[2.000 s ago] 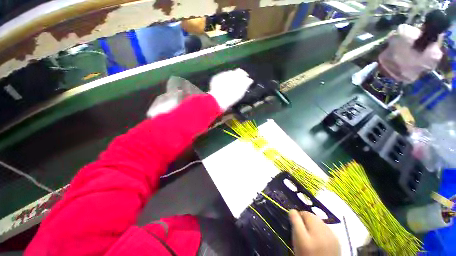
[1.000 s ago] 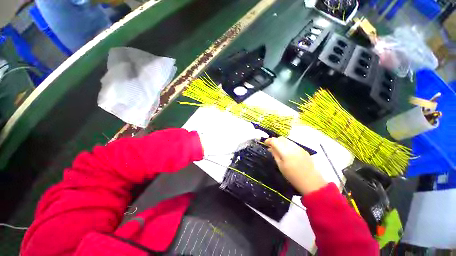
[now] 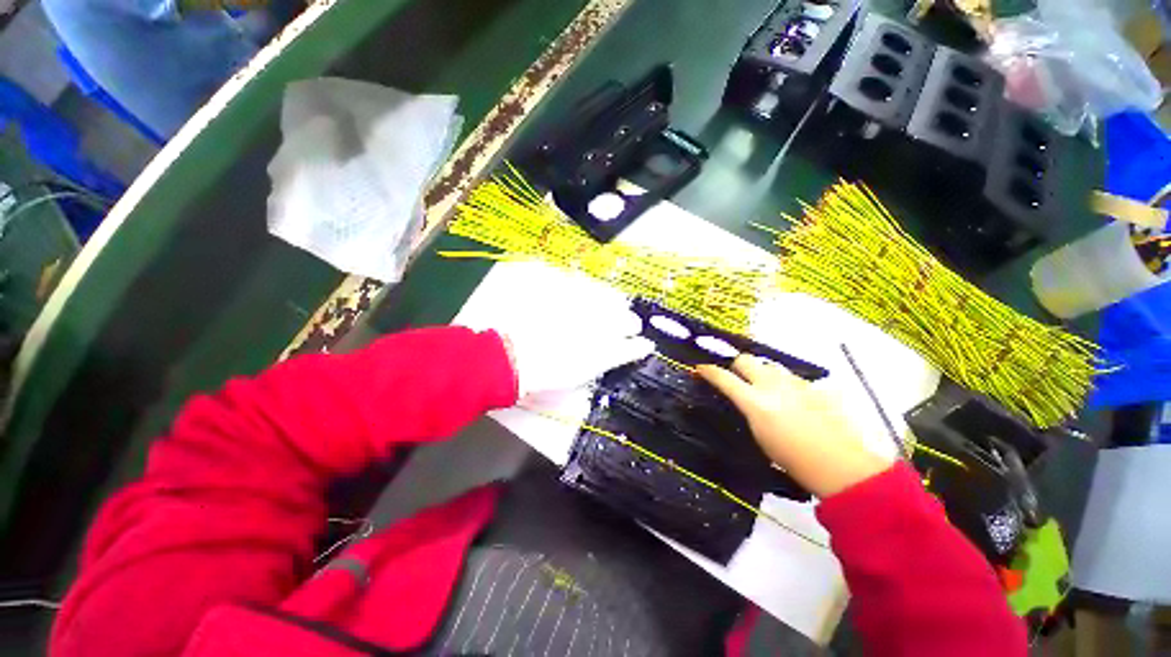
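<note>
A black plastic housing (image 3: 668,456) lies open on a white paper sheet (image 3: 514,298), its row of round holes on the far side. One yellow wire (image 3: 668,467) lies across its near part; another short stretch of yellow wire shows between my hands. My gloved left hand (image 3: 565,336) rests at the housing's left end, its fingers on the hole strip and edge. My bare right hand (image 3: 799,417) has thumb and fingertips on the wire near the housing's middle. Two yellow wire bundles (image 3: 944,308) lie beyond the housing.
Another open black housing (image 3: 616,154) stands at the far left of the sheet. Waiting housings (image 3: 886,96) stand beyond. A screwdriver (image 3: 873,395) and green glue gun (image 3: 1038,565) lie right. A translucent tub (image 3: 1092,270) stands far right. A white wrapping sheet (image 3: 360,173) lies on the belt.
My left hand has come back from the far housing at the belt edge to the housing on the sheet. My right hand has stayed at the housing. The view has turned downward.
</note>
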